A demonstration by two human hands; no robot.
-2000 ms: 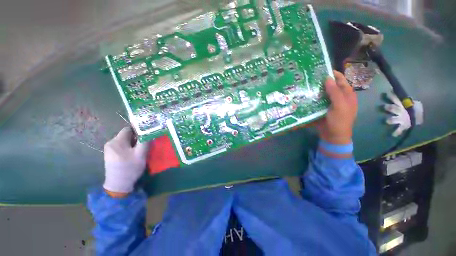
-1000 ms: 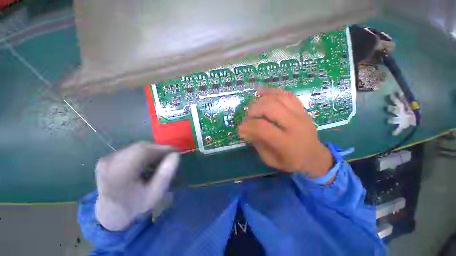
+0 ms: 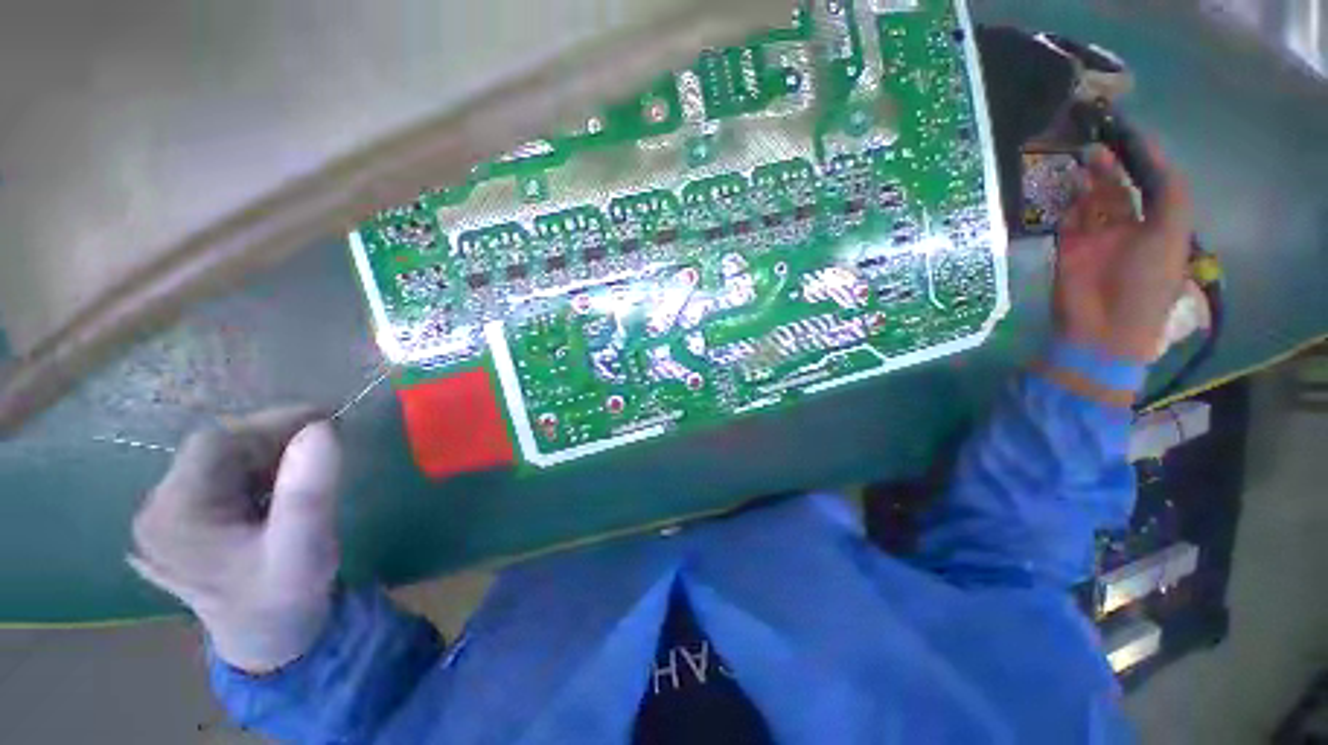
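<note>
The green circuit board lies solder side up on the mat, with a red carrier showing at its lower left corner. My left hand, in a white glove, holds thin solder wire; the wire's end reaches toward the board's lower left edge. My bare right hand is right of the board at the soldering iron, its fingers around the dark handle, which still points into the stand.
A translucent grey fume hood covers the upper left and hides part of the board. The tip cleaner is beside my right hand. A spare white glove is partly hidden behind it. A dark rack stands below the green mat.
My right hand has moved from above the board to the iron at the right. My left hand has moved left and down, with wire showing from its fingers. The hood sits differently in view.
</note>
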